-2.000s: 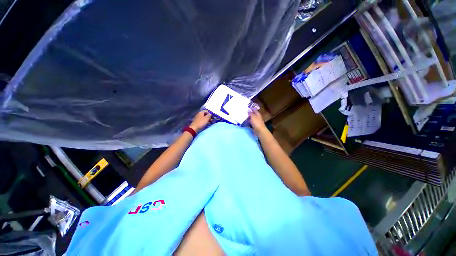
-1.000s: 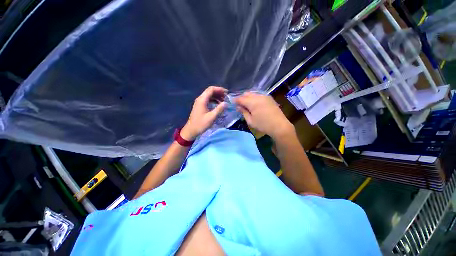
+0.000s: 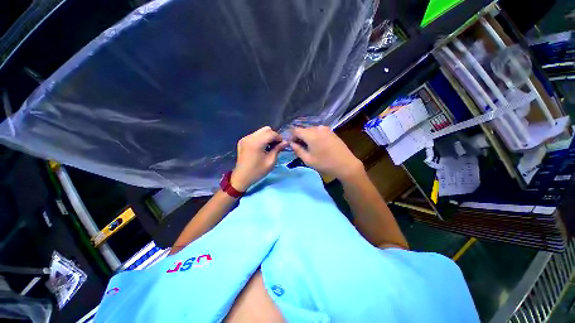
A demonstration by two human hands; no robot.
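A large dark panel in a cloudy clear protective bag fills the upper left of the view. My left hand, with a red band at the wrist, and my right hand are close together at the bag's lower right edge. The fingertips of both hands pinch clear plastic film between them. Whether the film belongs to the protective bag or to a smaller bag, I cannot tell. The white packet is not visible.
On the right are a white-framed parts tray, an accessory carton, paper forms and stacked flattened cartons. A yellow level lies on the line frame at left. A bright green screen shows at top.
The white packet held between my hands two seconds ago is out of sight. My hands have come together and now pinch clear film. More of the green screen shows.
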